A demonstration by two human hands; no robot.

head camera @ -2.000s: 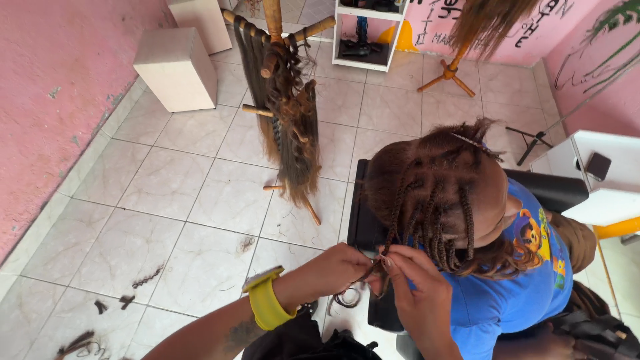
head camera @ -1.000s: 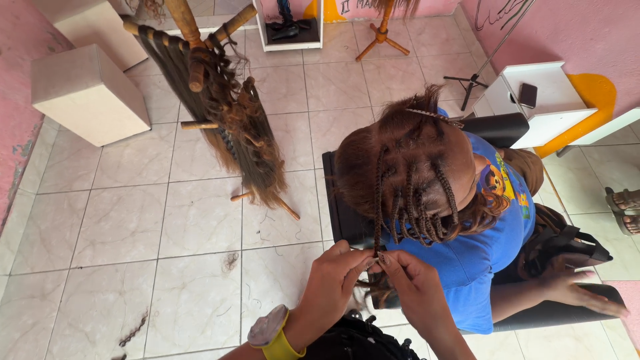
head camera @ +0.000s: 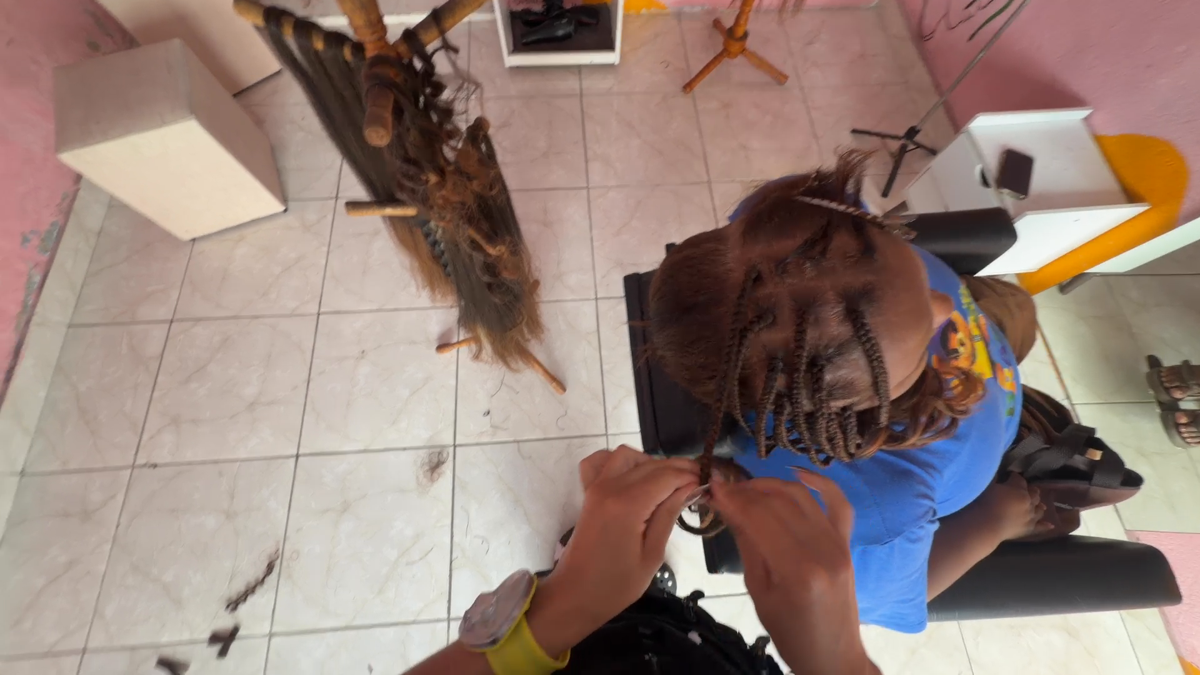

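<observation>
A seated person in a blue T-shirt (head camera: 891, 553) has several thin braids (head camera: 802, 375) hanging on one side of the head; the rest of the hair looks loose or pulled back. One long braid (head camera: 727, 384) runs down to my hands. My left hand (head camera: 633, 516), with a yellow-strapped watch (head camera: 516, 619) at its wrist, pinches the lower part of this braid. Close against it, my right hand (head camera: 787, 534) grips the same strands with thumb and fingers. A loose curl of hair (head camera: 698, 520) hangs between the hands, its upper part hidden by the fingertips.
A wooden stand (head camera: 378, 94) draped with hair extensions (head camera: 469, 253) rises at left centre, near a pale box (head camera: 178, 141). The black chair's armrest (head camera: 1059, 577) extends right. A phone (head camera: 1014, 173) lies on a white table (head camera: 1050, 150). Hair scraps (head camera: 253, 581) lie on the tiled floor.
The view has shifted toward the right side of the room. Both hands stay together on the long braid. The seated person's forearm, hidden two seconds ago, has come into view.
</observation>
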